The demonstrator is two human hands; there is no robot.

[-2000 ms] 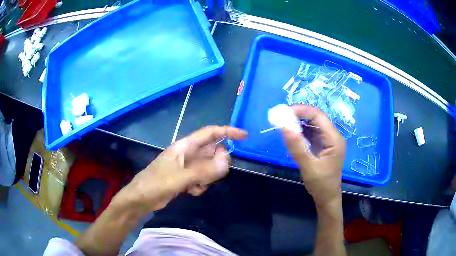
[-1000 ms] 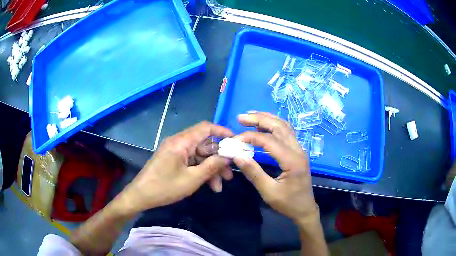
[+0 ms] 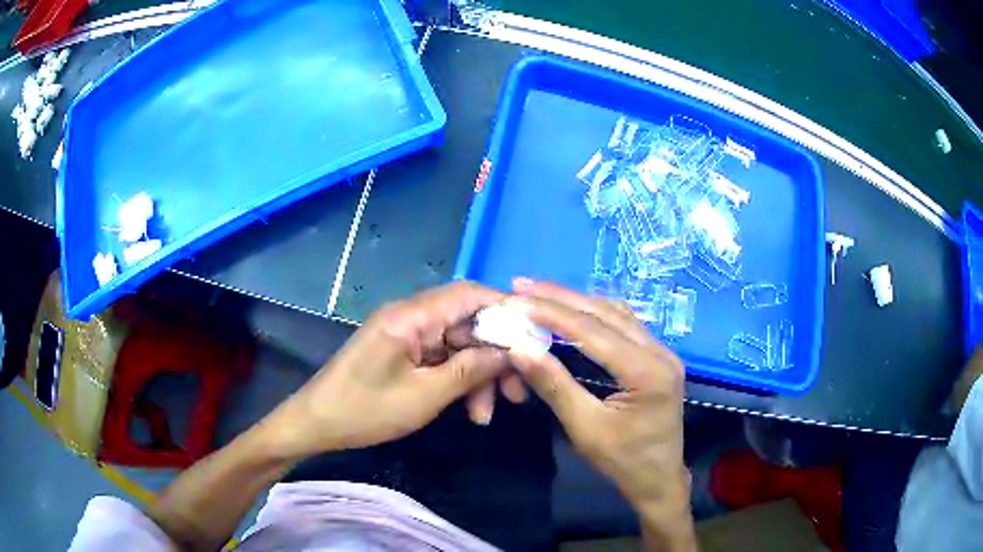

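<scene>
A glossy white plastic housing is held between the fingertips of both my hands, over the front edge of the bench. My left hand grips its left side, and my right hand grips its right side. The fingers cover much of it, and no clear part can be made out on it. The blue right tray holds a pile of clear plastic covers just beyond my right hand. A clear rounded frame lies at the tray's right side.
The left blue tray holds a few white units. More white units lie on the bench at far left. A white T-shaped piece and a white block lie right of the right tray. A person's sleeve shows at lower right.
My right hand has brought the white housing from over the right tray to my left hand. Both hands now grip it. The trays have shifted slightly left in view.
</scene>
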